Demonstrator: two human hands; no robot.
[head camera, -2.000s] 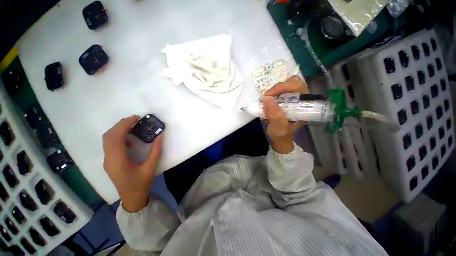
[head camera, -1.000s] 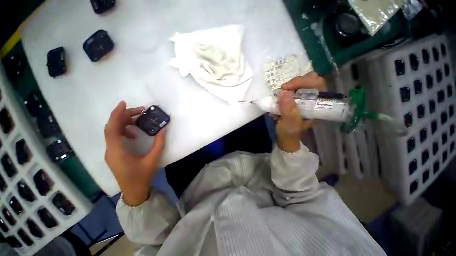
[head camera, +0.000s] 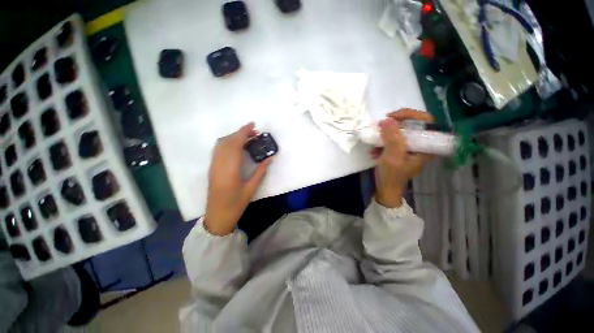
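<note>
My left hand (head camera: 229, 177) holds a small black housing (head camera: 262, 147) between thumb and fingers on the white board (head camera: 215, 117). My right hand (head camera: 395, 156) holds a clear-white dispensing syringe (head camera: 430, 141) like a pen. Its narrow tip points left at the lower edge of a crumpled white cloth (head camera: 337, 104); whether it touches the cloth is hard to tell. A green adapter (head camera: 465, 149) with a pale hose is on the syringe's rear end. The view is slightly blurred.
Several black housings (head camera: 224, 62) lie on the upper left of the board. A tray of housings (head camera: 81, 201) stands at left, stacked trays (head camera: 514, 195) at right. Cutters with blue handles (head camera: 487, 40) lie on a cream-yellow board (head camera: 505, 84) beside a dark round container (head camera: 473, 94).
The view has swung left, so the board and trays appear shifted right. The syringe tip is now at the cloth's lower edge. My left hand still holds the housing.
</note>
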